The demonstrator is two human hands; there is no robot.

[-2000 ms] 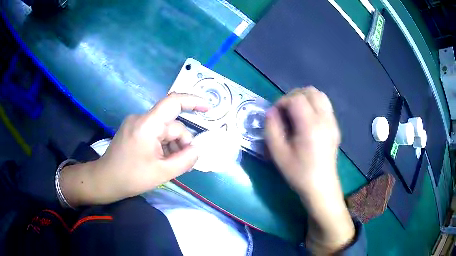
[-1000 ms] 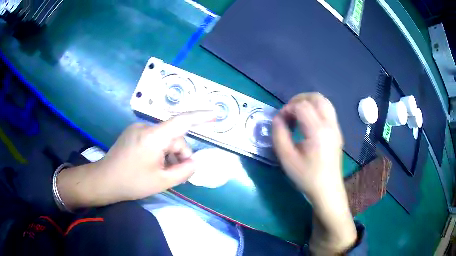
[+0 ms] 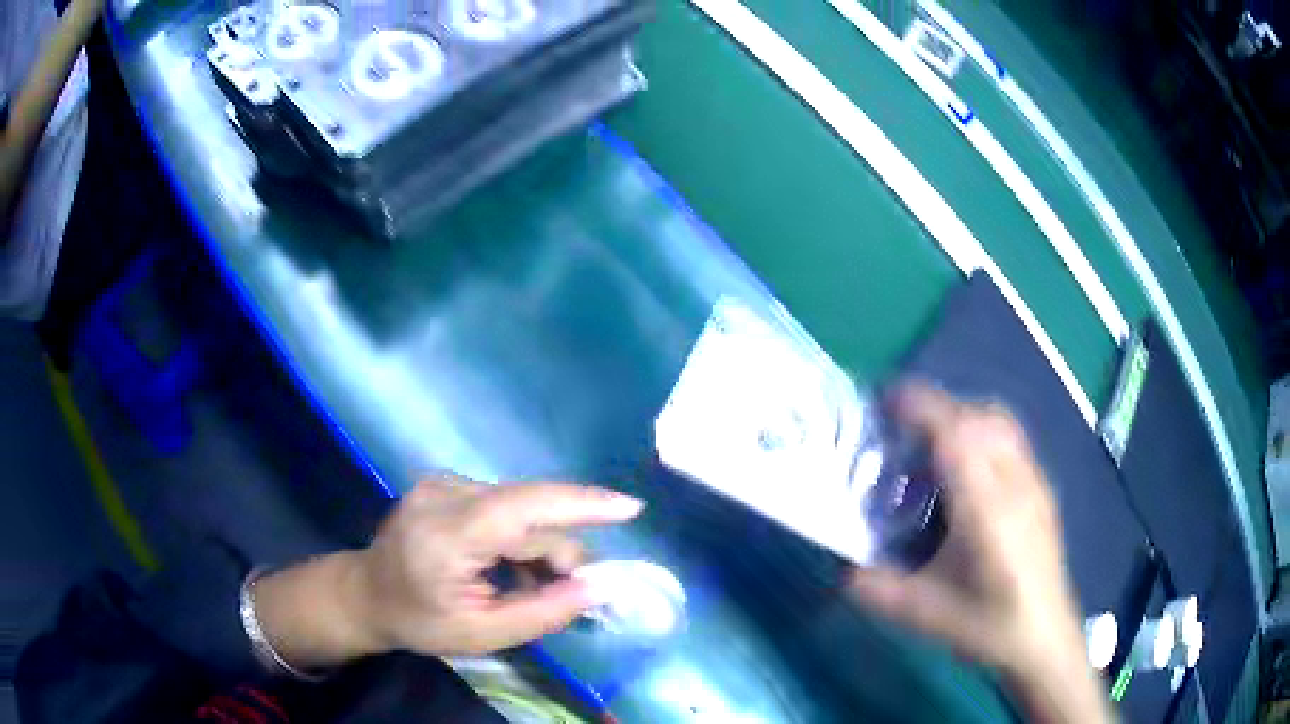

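A silver three-ring panel (image 3: 764,431) shows at centre, glaring and blurred, with its left end bare. My right hand (image 3: 976,523) spans its right end, thumb by the lower edge and fingers by the upper edge, and appears to grip it. Whether the panel is raised off the bench is unclear. My left hand (image 3: 481,566) is at lower left, index finger and thumb apart. A white round disc (image 3: 644,600) lies at its thumb tip; whether they touch is unclear.
A tall pile of ringed panels (image 3: 481,127) stands on the green bench at upper left. A black mat (image 3: 1047,382) lies right of the panel. Small white rounds (image 3: 1174,632) show at lower right. Pale rails (image 3: 849,127) cross the upper right. Part of a person (image 3: 57,184) shows at far left.
The view has turned left, bringing the panel pile into sight. My left hand's fingers have come off the panel. My right hand remains at the panel's right end.
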